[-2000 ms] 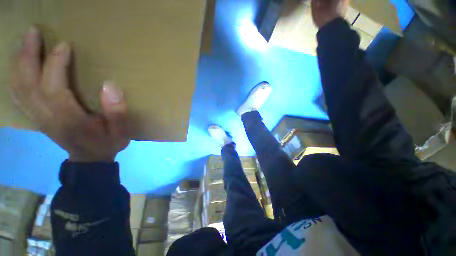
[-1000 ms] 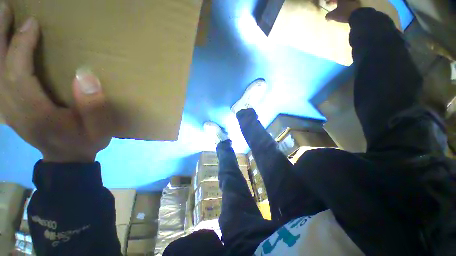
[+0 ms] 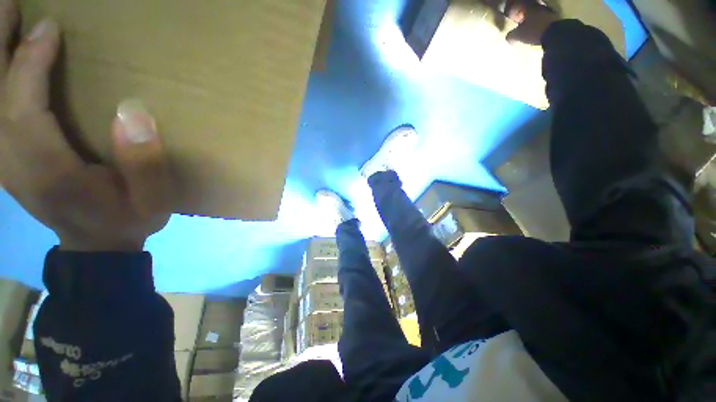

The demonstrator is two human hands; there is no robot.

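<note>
A large brown cardboard carton (image 3: 196, 94) fills the upper left, its lower edge above the blue floor. My left hand (image 3: 82, 165) lies against its flat face, thumb and fingers spread; some fingertips are cut off by the left edge. My right hand (image 3: 534, 20) is at the top edge, over a second, brightly lit carton (image 3: 491, 59). Its fingers are bent, partly out of the picture and blurred. A small pale patch shows by them; I cannot tell whether they hold anything.
My legs and white shoes (image 3: 392, 149) are on the blue floor (image 3: 345, 102). Stacked cartons (image 3: 322, 298) stand at the bottom centre, beside a film-wrapped stack (image 3: 261, 334). A dark-edged carton (image 3: 463, 204) is right of my legs. More cartons (image 3: 184, 318) line the lower left and right side.
My left hand has shifted left across the carton face and nearer the picture's edge. My right hand and forearm have moved right, and the fingers now show bent over the second carton.
</note>
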